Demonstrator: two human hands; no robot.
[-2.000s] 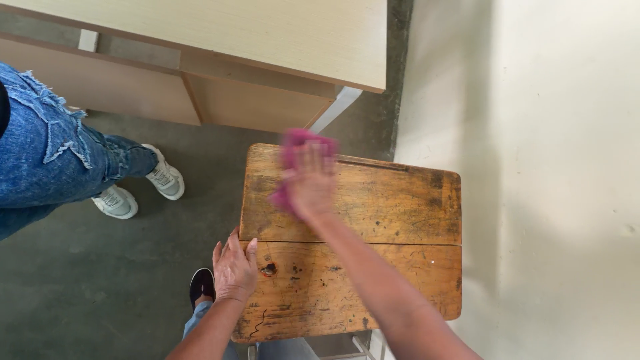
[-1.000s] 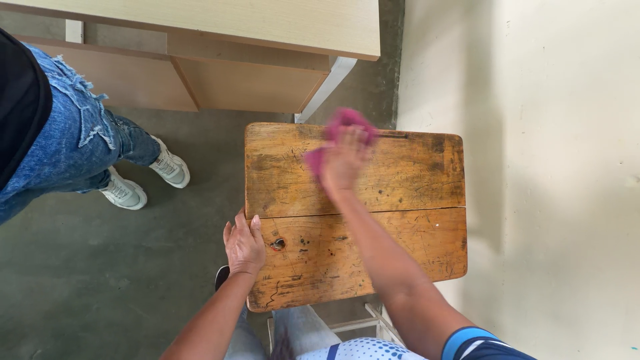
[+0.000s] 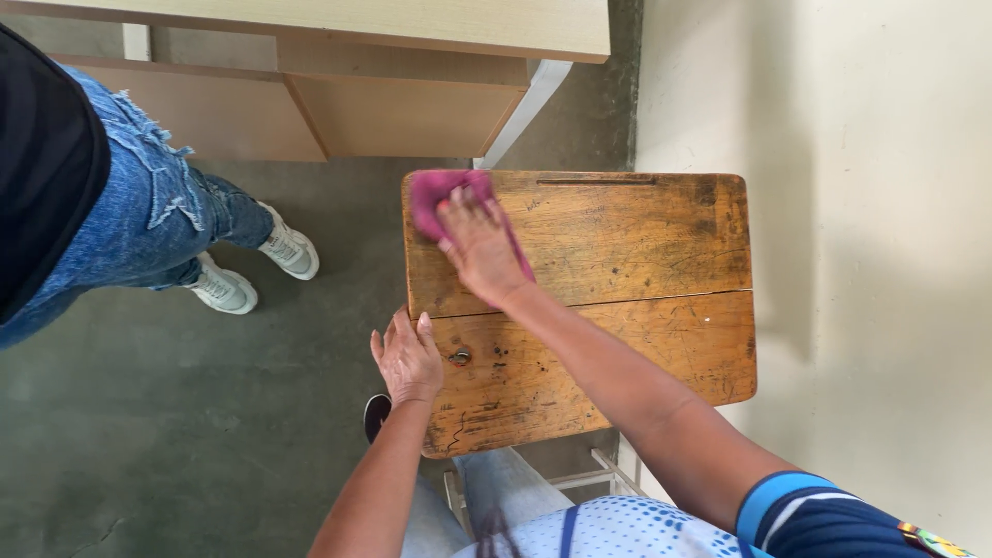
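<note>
A scuffed wooden desktop (image 3: 620, 248) made of two boards lies below me, with a seam across it, a pencil groove along its far edge and a dark knot hole near its left side. My right hand (image 3: 482, 246) presses a magenta cloth (image 3: 446, 198) flat on the desktop's far left corner; some of the cloth shows along the right side of the hand. At the left edge, by the seam, my left hand (image 3: 407, 358) rests against the wood, fingers spread, holding no separate object.
A pale-topped table (image 3: 387, 19) with a white metal leg (image 3: 527, 112) stands beyond the desktop. On the left is a person in ripped jeans (image 3: 147, 186) and white sneakers (image 3: 288, 242). A cream wall (image 3: 876, 271) runs along the right.
My right hand and the cloth have moved left along the far side of the desktop to its far left corner. My left hand stays at the left edge.
</note>
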